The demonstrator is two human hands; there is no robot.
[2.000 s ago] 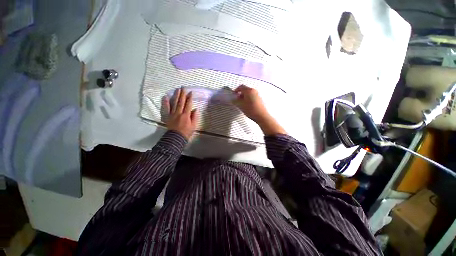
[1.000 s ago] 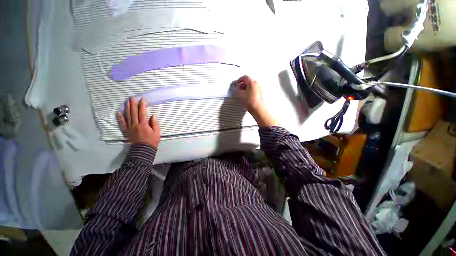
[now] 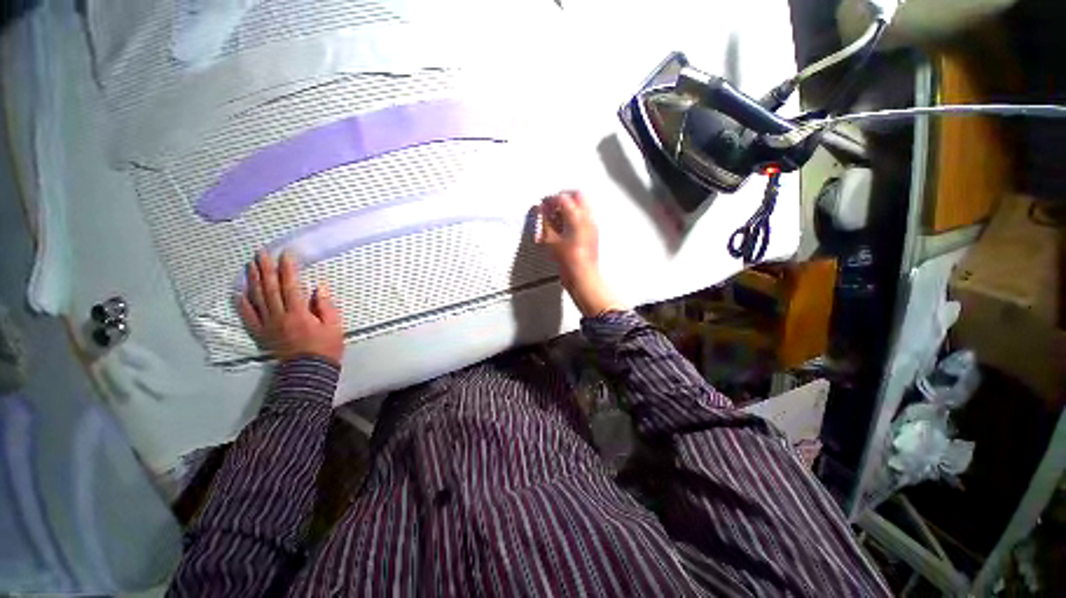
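Note:
A white-faced lilac curved strip (image 3: 386, 221) lies on a white sheet with fine dark lines (image 3: 421, 275). My left hand (image 3: 286, 310) rests flat on the sheet at the strip's left end, fingers somewhat apart. My right hand (image 3: 570, 240) is beyond the strip's right end, thumb and fingertips bent together; whether something small is between them cannot be told. A plain lilac curved piece (image 3: 333, 150) lies farther up the sheet, its right part pale in the glare.
The dark iron (image 3: 713, 134) stands on its rest at right, cable and hose leading off right. Dark-handled shears (image 3: 754, 228) lie at the table's edge. Two shiny metal weights (image 3: 109, 321) are at left. Pale lilac pieces (image 3: 99, 467) lie on the grey table.
The view has turned and shifted right. My hands are farther apart than two seconds ago, my left hand having moved from the strip's middle to its left end. The iron still stands at right.

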